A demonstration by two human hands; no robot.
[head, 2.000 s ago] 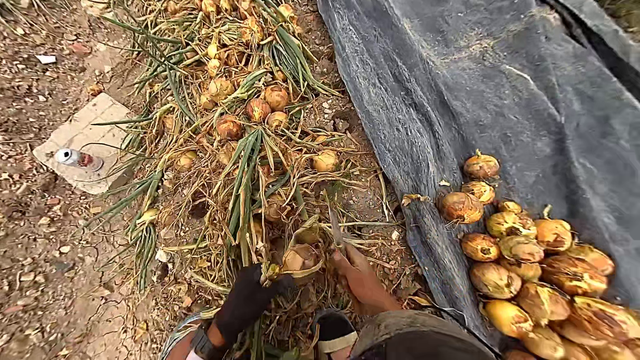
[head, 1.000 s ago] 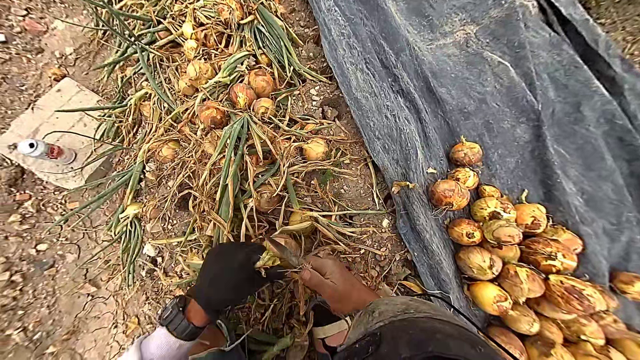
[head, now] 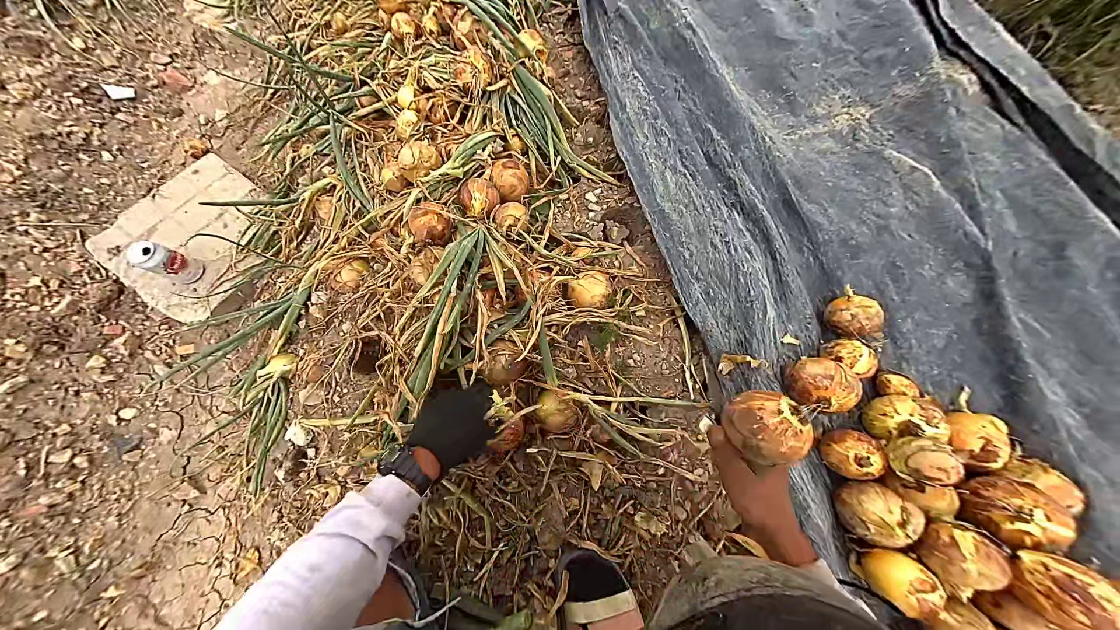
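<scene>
My left hand (head: 453,426), in a black glove with a watch at the wrist, reaches into the onions with dried leaves; its fingers touch an onion (head: 507,432), and whether they grip it is hidden. My bare right hand (head: 744,477) holds a large brown onion (head: 767,428) from below, at the near left edge of the dark fabric sheet (head: 787,201). No knife shows in this view. Just right of the held onion lies a pile of trimmed onions (head: 927,461) on the sheet. Untrimmed onions (head: 429,223) with green and dry tops lie in a row ahead.
A drink can (head: 164,261) lies on a pale square tile (head: 197,219) at the left, on cracked, stony soil. My sandalled foot (head: 595,582) is at the bottom centre, among dry onion leaves. Grass (head: 1063,44) borders the sheet at the top right.
My right hand has moved right, from beside my left hand to the sheet, with an onion in it. The blade seen between my hands is out of sight. My left hand has moved away from my body.
</scene>
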